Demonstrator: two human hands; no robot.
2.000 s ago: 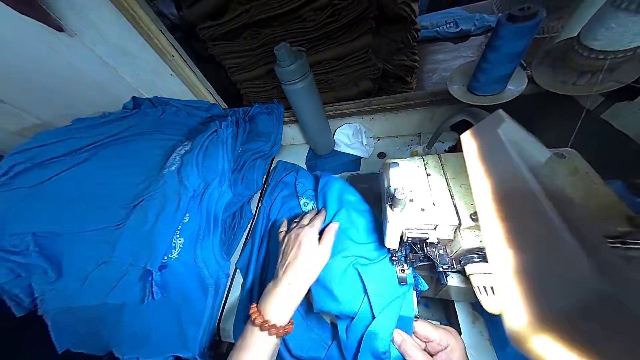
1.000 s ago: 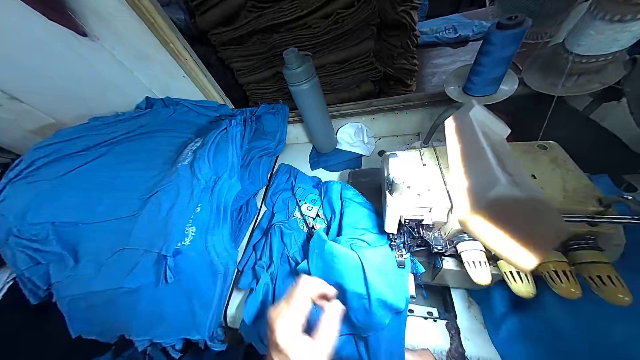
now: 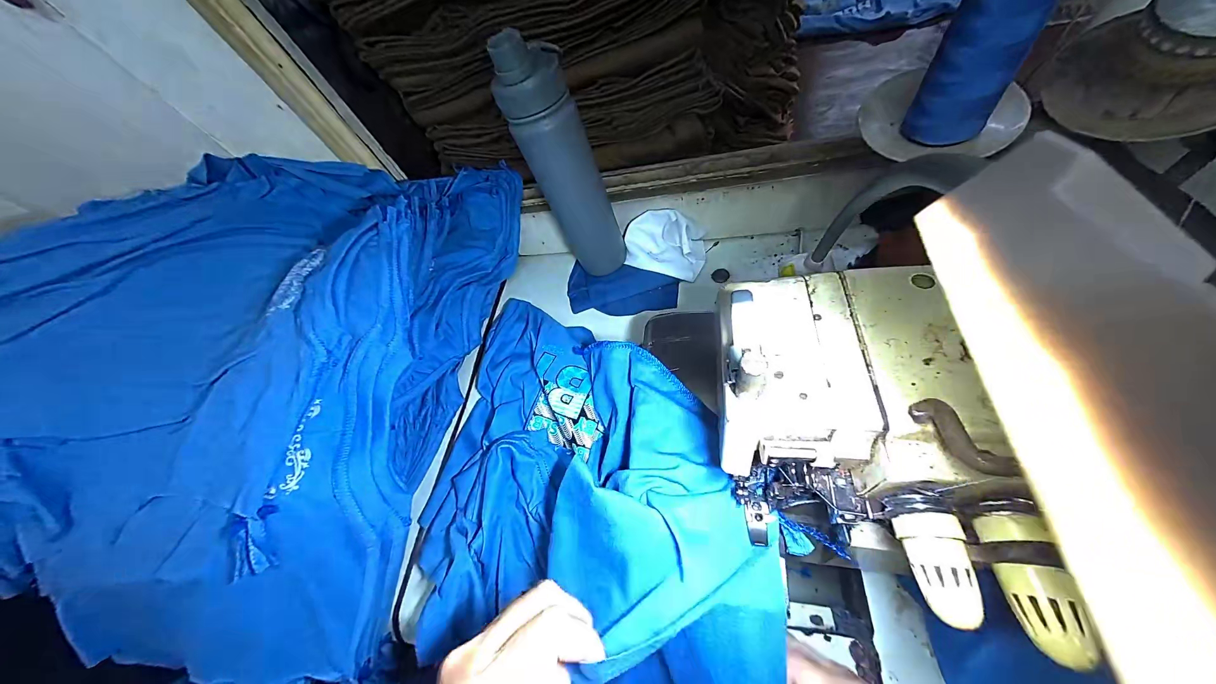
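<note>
A blue knit garment [image 3: 665, 513] with a printed patch lies bunched on the machine table, its right edge beneath the presser foot of an overlock sewing machine [image 3: 807, 380]. My left hand [image 3: 527, 636], at the bottom middle, pinches the garment's lower edge between thumb and fingers. Only a small part of my right hand [image 3: 819, 662] shows at the bottom edge, beside the cloth and below the presser foot; what its fingers do is hidden. Blue thread and cloth trimmings [image 3: 807, 540] hang by the needle area.
A pile of blue garments [image 3: 190, 380] covers the left side. Behind stand a grey bottle [image 3: 570, 171], a white cloth [image 3: 665, 242] and a blue thread cone [image 3: 978, 66]. Folded brown cloth [image 3: 570, 76] is stacked at the back. A bright-edged pale panel [image 3: 1092, 332] juts in at right.
My left hand, flat on the garment two seconds ago, has moved down to its lower edge and now pinches it. My right hand, plainly visible near the presser foot then, now barely shows.
</note>
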